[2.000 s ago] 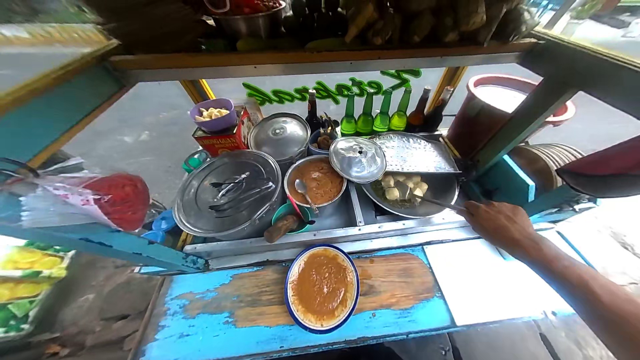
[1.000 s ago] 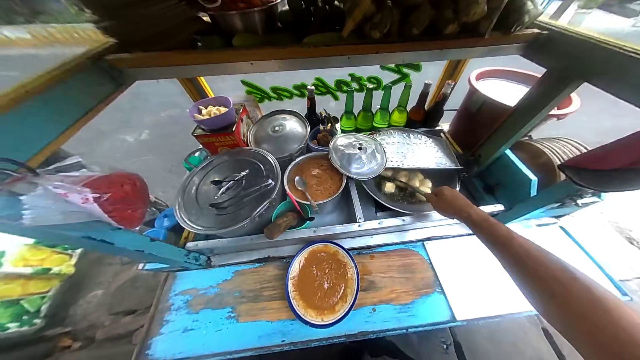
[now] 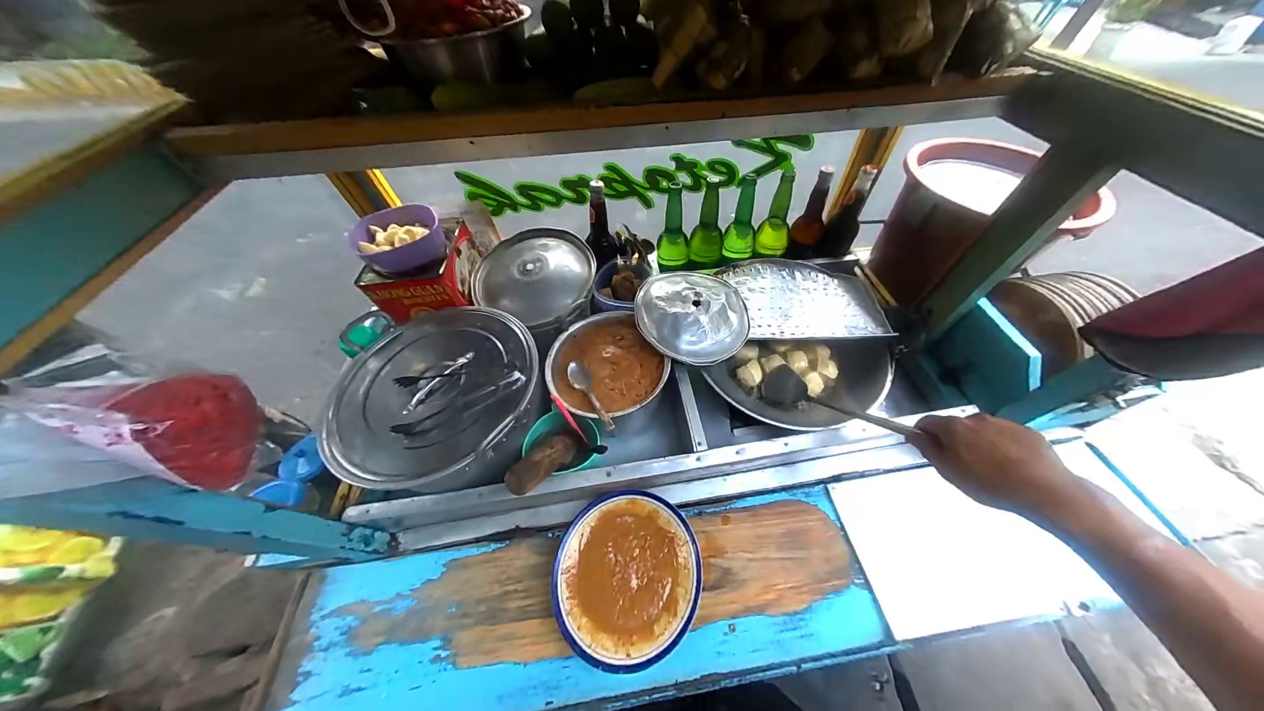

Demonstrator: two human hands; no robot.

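Note:
My right hand (image 3: 987, 456) grips the handle of a metal spatula (image 3: 785, 386), whose dark blade rests in a wide frying pan (image 3: 859, 390) against several pale tofu pieces (image 3: 815, 370). Behind the pan a perforated metal tray (image 3: 810, 301) overlaps its rim, and a round metal lid (image 3: 693, 318) lies at its left. Farther left stands a pot of brown sauce (image 3: 617, 367) with a spoon in it. An oval plate with a blue rim (image 3: 628, 581), covered in brown sauce, sits on the worn blue counter (image 3: 474, 602). My left hand is out of view.
A large lidded pot (image 3: 434, 395) with tongs on top stands left; a pestle (image 3: 543, 464) leans in a green bowl. Several glass bottles (image 3: 739, 232) line the back. Red crackers in a plastic bag (image 3: 193, 425) hang left. A cart post (image 3: 1027, 237) rises near my right hand.
My right hand first moved left with the spatula over the pan, then back right. The spatula blade now shows at the front of the tofu pieces. The sauce plate has stayed in place.

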